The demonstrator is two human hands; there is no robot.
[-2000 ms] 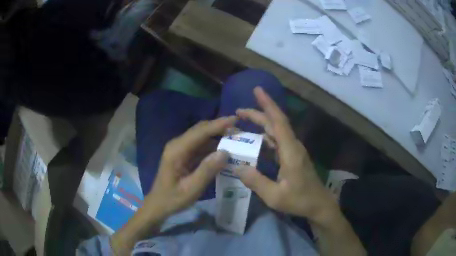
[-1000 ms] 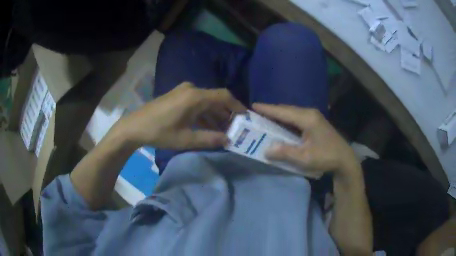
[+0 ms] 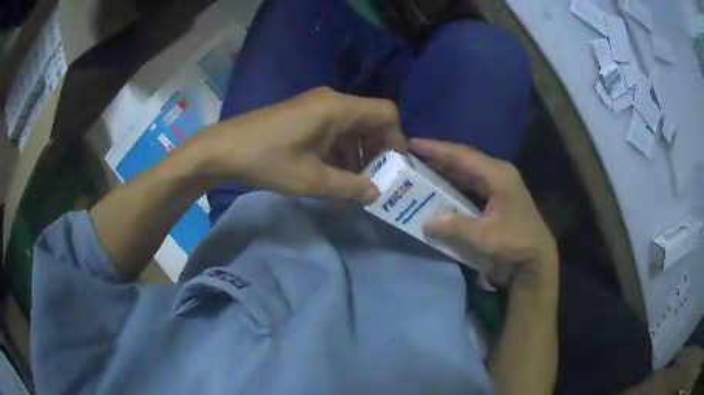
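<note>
A slim white carton (image 3: 409, 202) with dark blue lettering lies tilted over my lap, its printed end towards the upper left. My right hand (image 3: 494, 216) holds it along its sides, thumb on the printed face, fingers behind the far edge. My left hand (image 3: 332, 146) is at the carton's end, with the thumb on the corner of the end and the fingers curled above it. The left fingertips are partly hidden, and a thin pale edge shows between them and the carton.
Small white paper slips (image 3: 617, 77) lie heaped on the white table (image 3: 571, 46) at the right. Another white carton (image 3: 676, 244) and a marked sheet (image 3: 673, 308) lie near its edge. A corrugated box (image 3: 89, 27) with white cartons is upper left. A blue-and-white printed panel (image 3: 147, 150) lies left of my knees.
Since two seconds ago the carton has turned from upright to slanted. My right hand has moved down its side. In the last second, my left thumb has come onto the carton's end.
</note>
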